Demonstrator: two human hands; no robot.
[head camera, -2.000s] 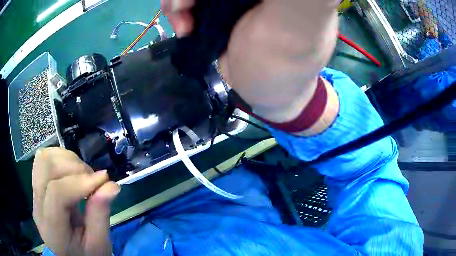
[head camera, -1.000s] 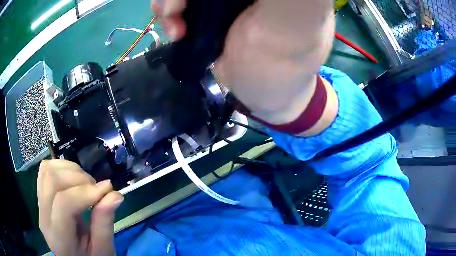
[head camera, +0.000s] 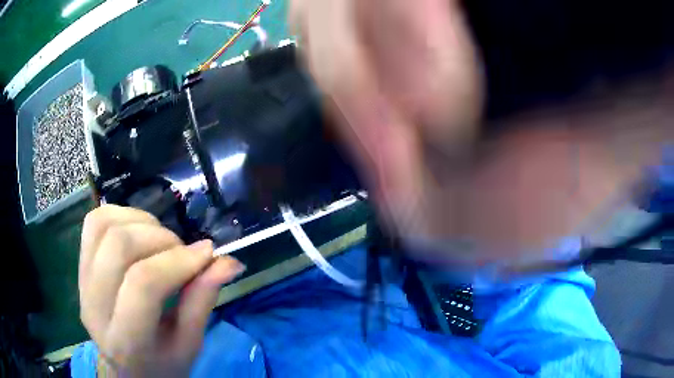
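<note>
The black inner unit (head camera: 273, 140) lies in a white housing, whose near rim (head camera: 255, 240) shows. My left hand (head camera: 140, 280) is at the unit's near left corner, fingers curled, thumb and forefinger close together; I cannot tell whether something small is between them. My right hand (head camera: 414, 96) is large and blurred at the upper right, around the thick black electric screwdriver (head camera: 562, 66). The driver's tip is not visible. A white flat strip (head camera: 314, 255) hangs from the unit's near side.
A pale open bin (head camera: 26, 148) full of small screws (head camera: 59, 151) stands left of the unit. Thin coloured wires (head camera: 236, 35) and a white lead (head camera: 210, 23) lie behind it on the green bench (head camera: 155, 44). A dark perforated crate (head camera: 460, 308) is below the bench edge.
My right hand and the driver have moved right and closer to the camera, off the unit's top. My left hand appears slightly further right and higher, still by the corner.
</note>
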